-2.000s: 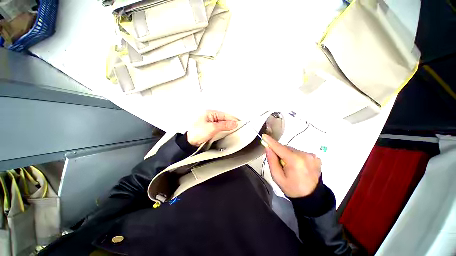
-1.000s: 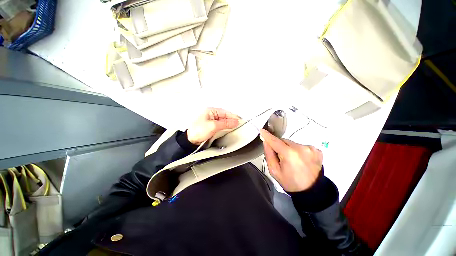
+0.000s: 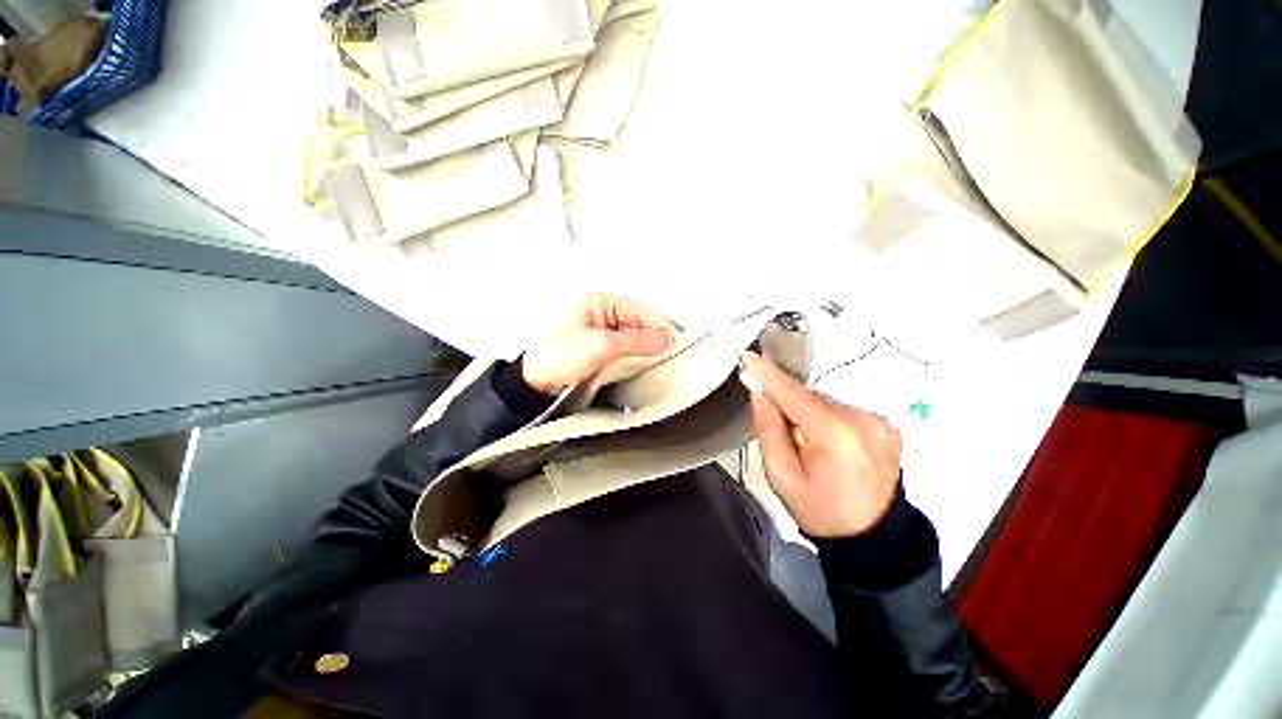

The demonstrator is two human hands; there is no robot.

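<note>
A beige bag body (image 3: 633, 457) lies across my lap at the table edge, its mouth open towards me, with a darker inside and an inner pocket. My left hand (image 3: 598, 344) pinches the far rim of the bag between thumb and fingers. My right hand (image 3: 830, 452) is at the right end of the mouth, fingertips together at the rim. The slim tool seen in it earlier is barely visible now; its tip is hidden or too small to tell. A thin black cord (image 3: 875, 337) curves on the table beyond the right hand.
Flat beige bag pieces (image 3: 450, 190) lie in an overlapping pile at the far left. A fuller beige bag (image 3: 1062, 155) lies far right. A small green tool (image 3: 920, 410) is right of my right hand. A blue basket (image 3: 120, 63), grey cabinet (image 3: 211, 330) and hanging bags (image 3: 85, 576) are left.
My right hand has shifted slightly up at the bag's rim, and the slim tool between its fingers shows less. My left hand keeps its hold. The view has shifted slightly.
</note>
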